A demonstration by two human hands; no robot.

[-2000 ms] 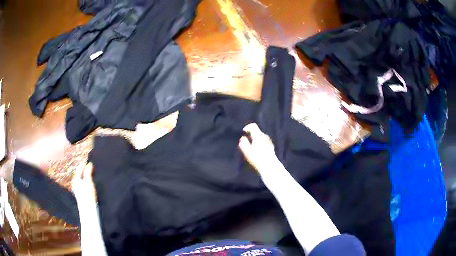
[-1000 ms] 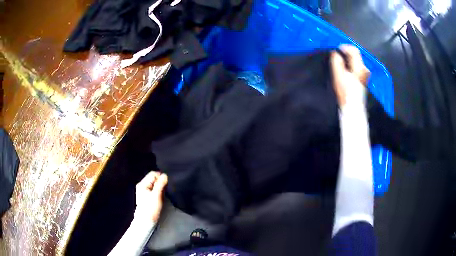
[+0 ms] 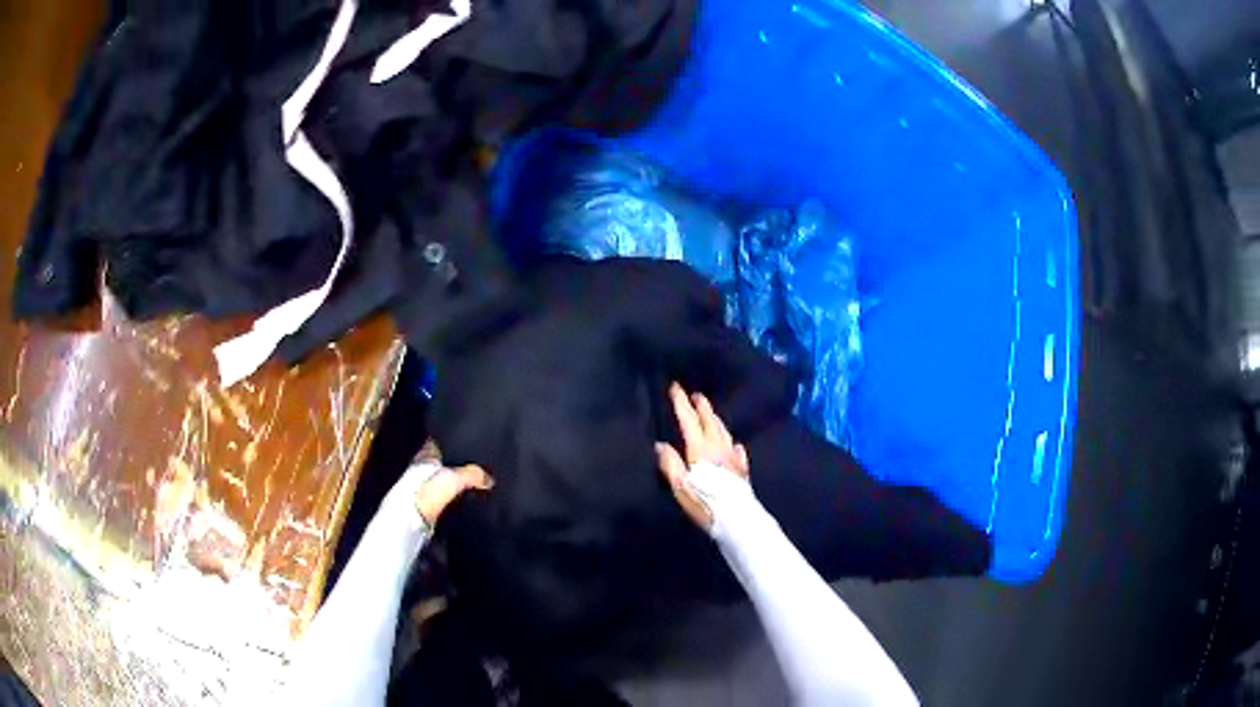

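A black jacket (image 3: 567,414) lies over the near edge of the large blue bin (image 3: 953,318), partly inside it and partly hanging in front. My right hand (image 3: 708,449) rests flat on the jacket with its fingers spread. My left hand (image 3: 449,486) is at the jacket's left side, thumb apart on the cloth; its other fingers are partly hidden, so a grip cannot be told. A crinkled clear-blue plastic bag (image 3: 815,283) shows inside the bin behind the jacket.
A black garment heap (image 3: 180,166) lies on the table's far part, touching the bin's left side. A pale curling strip (image 3: 325,180) lies on it. The scratched brown table (image 3: 194,428) is at the left. Dark hanging cloth (image 3: 1140,180) stands beyond the bin at the right.
The jacket has left the table and come down over the bin's near edge. My right hand has let go of its raised end and moved left onto the cloth. The view has turned right.
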